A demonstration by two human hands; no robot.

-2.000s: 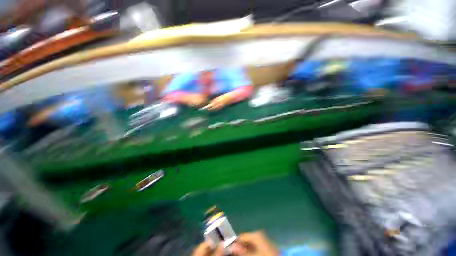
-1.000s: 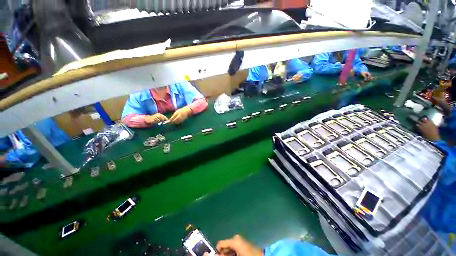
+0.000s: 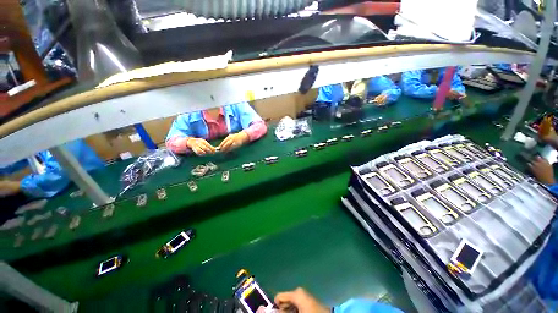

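A small display module point(image 3: 254, 297) with a white border, dark screen and orange flex end is held upright-tilted at the bottom centre. My right hand point(image 3: 300, 301) grips its right side, with a blue sleeve behind. A bit of fingertip shows at the module's lower edge, cut off by the frame, and I cannot tell which hand it belongs to. Another display module point(image 3: 466, 257) lies on the stacked blister trays point(image 3: 495, 229). Gold-rimmed housings point(image 3: 437, 206) sit in rows in the top tray.
Dark frames point(image 3: 183, 298) lie in a pile at the bottom left. Two screen units point(image 3: 110, 265) lie on the green conveyor belt point(image 3: 293, 198). Small metal parts point(image 3: 271, 159) line the far side near plastic bags point(image 3: 292, 128). Workers in blue point(image 3: 214, 128) sit across. A pale post point(image 3: 82, 177) stands left.
The blur is gone and the view has turned. Since one second ago the scene has shifted slightly right. The module remains in my right hand, with its orange end showing more clearly.
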